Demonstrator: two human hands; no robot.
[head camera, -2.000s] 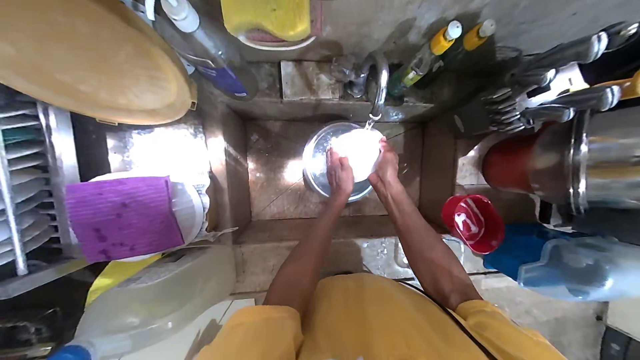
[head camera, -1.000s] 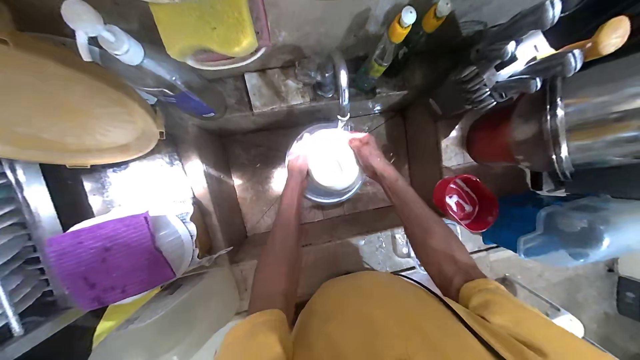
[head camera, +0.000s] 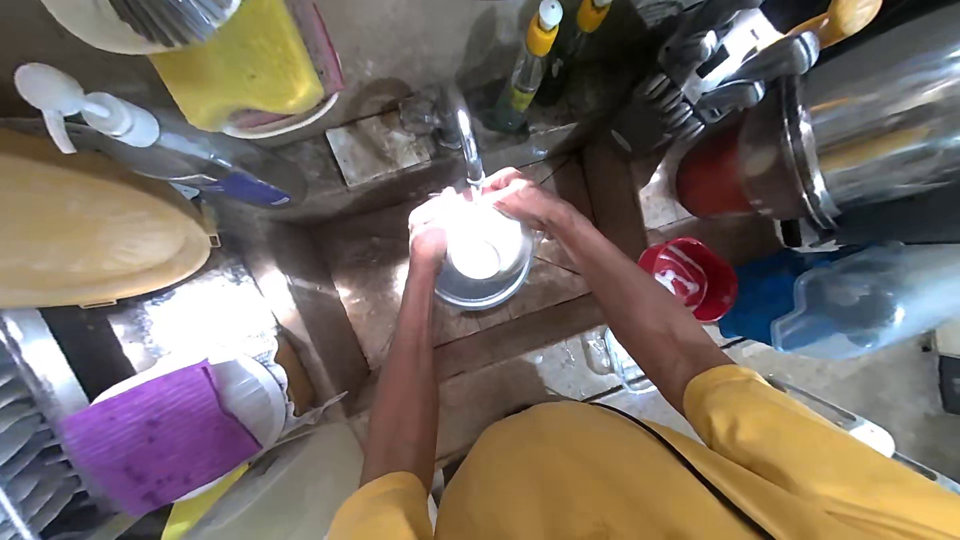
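Both my hands hold a white, round dish-like thing (head camera: 474, 244) under the running faucet (head camera: 466, 142); glare washes out its form. My left hand (head camera: 430, 229) grips its left edge. At its upper right edge is my right hand (head camera: 519, 196), just beside the faucet's mouth. Below the white thing, a round metal bowl (head camera: 484, 300) rests in the brown tiled sink (head camera: 480, 341). Whether the white thing touches the bowl cannot be told.
Left are a purple cloth (head camera: 157, 439), a tan oval tub (head camera: 97, 225) and a pump bottle (head camera: 225, 169). A red cup (head camera: 705, 289), a steel pot (head camera: 885, 127) and cutlery (head camera: 697, 82) stand right. Glass bottles (head camera: 525, 71) stand behind the sink.
Two seconds ago both hands were close together at the white thing's lower edge; now they are apart, at its left and upper right. The view has shifted.
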